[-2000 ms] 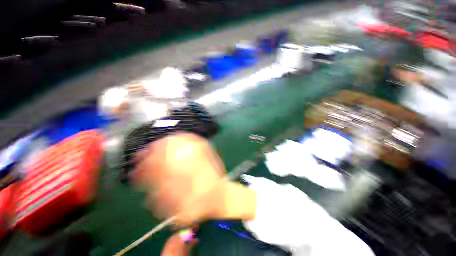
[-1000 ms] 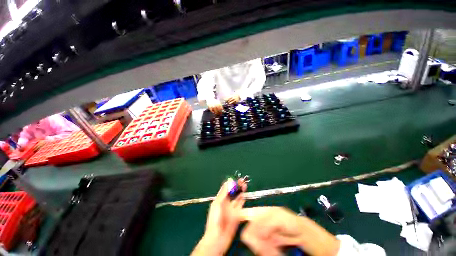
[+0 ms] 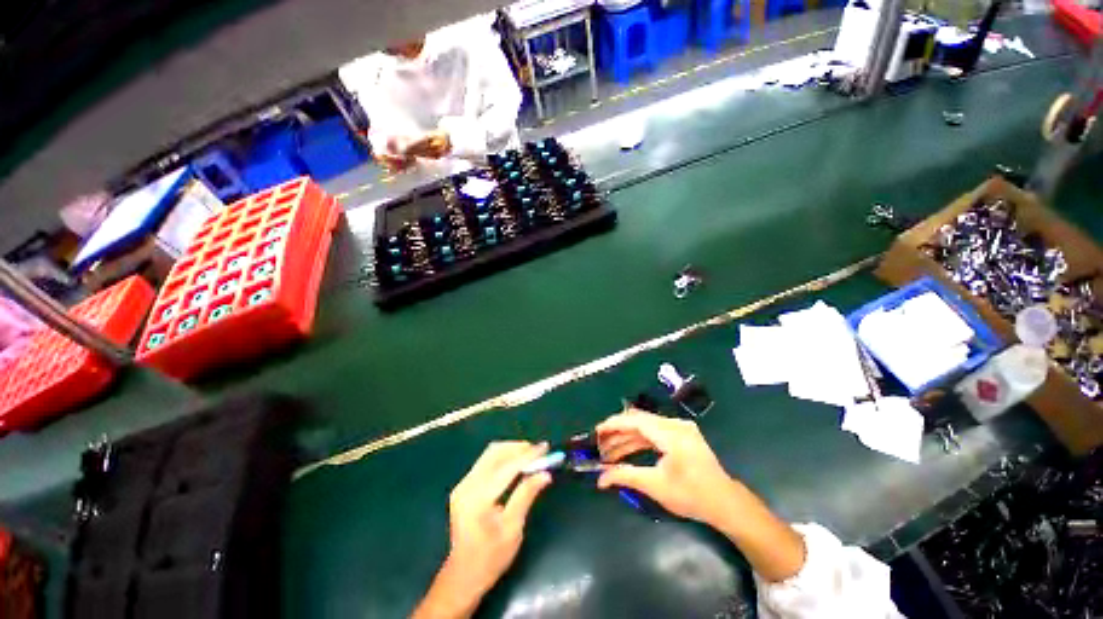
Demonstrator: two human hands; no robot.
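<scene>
My left hand (image 3: 486, 508) pinches a small light teal piece (image 3: 547, 462) between thumb and fingertips, low in the middle of the view. My right hand (image 3: 673, 469) holds a small dark unit (image 3: 585, 455) by its fingertips. The two pieces meet or nearly meet between my hands, a little above the green bench (image 3: 629, 345). Whether they are joined is too small to tell. A thin blue stick, perhaps a pen (image 3: 637, 501), shows under my right hand. A loose black-and-silver piece (image 3: 686, 389) lies just beyond my right hand.
A black foam tray (image 3: 496, 258) of teal-and-metal units lies ahead, near a co-worker (image 3: 438, 91). Red-orange crates (image 3: 242, 284) and a plain black tray (image 3: 182, 514) stand left. White papers (image 3: 808, 353), a blue tray (image 3: 929, 385), a carton (image 3: 901, 260) of metal parts and a dark parts heap (image 3: 1028, 532) are right.
The view has swung right and down. My hands, crossed or overlapping before, are now side by side with fingertips together at small pieces. The co-worker's hands have moved back from the filled tray.
</scene>
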